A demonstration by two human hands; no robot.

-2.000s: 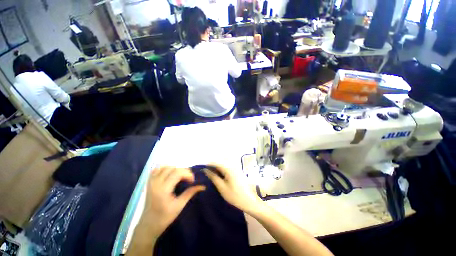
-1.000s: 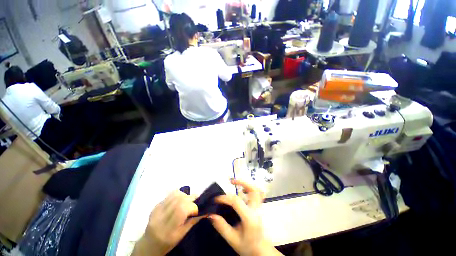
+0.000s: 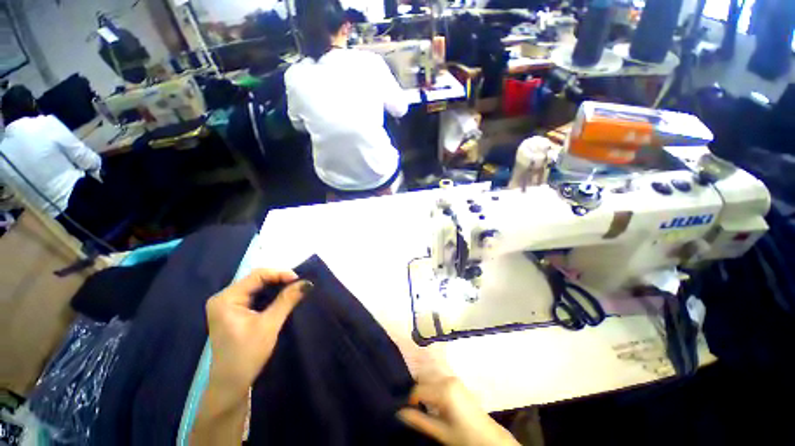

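A dark garment panel (image 3: pixel 336 357) lies on the front left of the white table and hangs toward me. My left hand (image 3: pixel 248 327) pinches its upper left corner between thumb and fingers. My right hand (image 3: pixel 449 409) holds its right edge lower down, near the table's front edge. The panel is to the left of the sewing machine (image 3: pixel 601 218) and apart from its needle area (image 3: pixel 458 287).
Black-handled scissors (image 3: pixel 575 305) lie under the machine arm. An orange and white carton (image 3: pixel 614 135) and a pale thread cone (image 3: pixel 530 161) stand behind it. Dark cloth (image 3: pixel 174 322) is heaped left of the table. Two people in white sit at other stations.
My hands have moved apart from their close pinch. My left hand has gone up and left with the corner; my right has gone down along the edge. The panel is now spread flatter.
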